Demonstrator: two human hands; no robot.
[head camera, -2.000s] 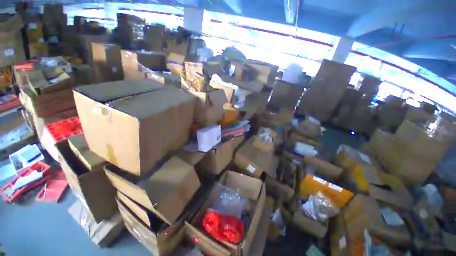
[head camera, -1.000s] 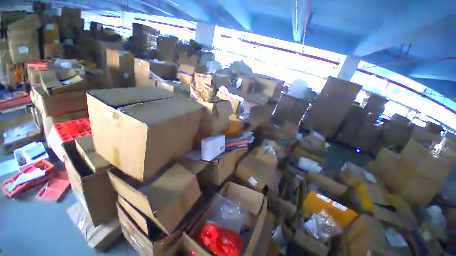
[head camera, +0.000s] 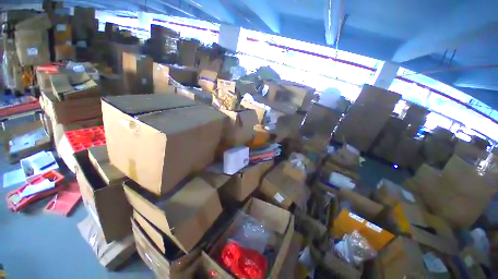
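Neither of my hands is in view. Nearest in front of me, at the bottom centre, is an open brown carton (head camera: 285, 222) with its flaps up. In it lie a bright red bundle (head camera: 243, 261) and a clear plastic bag (head camera: 248, 231). To its left an open carton (head camera: 191, 210) with raised flaps stands on another box. A large closed carton (head camera: 164, 141) rests above these. A small white box (head camera: 236, 159) lies beside the large carton.
Heaped cartons fill the right, with an orange-yellow carton (head camera: 360, 229) among them. Red trays (head camera: 35, 190) and a white tray (head camera: 39, 163) lie on the blue-grey floor (head camera: 49, 240) at left. Tall dark cartons (head camera: 367, 117) stand near the windows.
The view has shifted, so the cartons sit slightly further right and the large carton lower than two seconds ago. No carton has visibly been moved. No hand appears in any frame.
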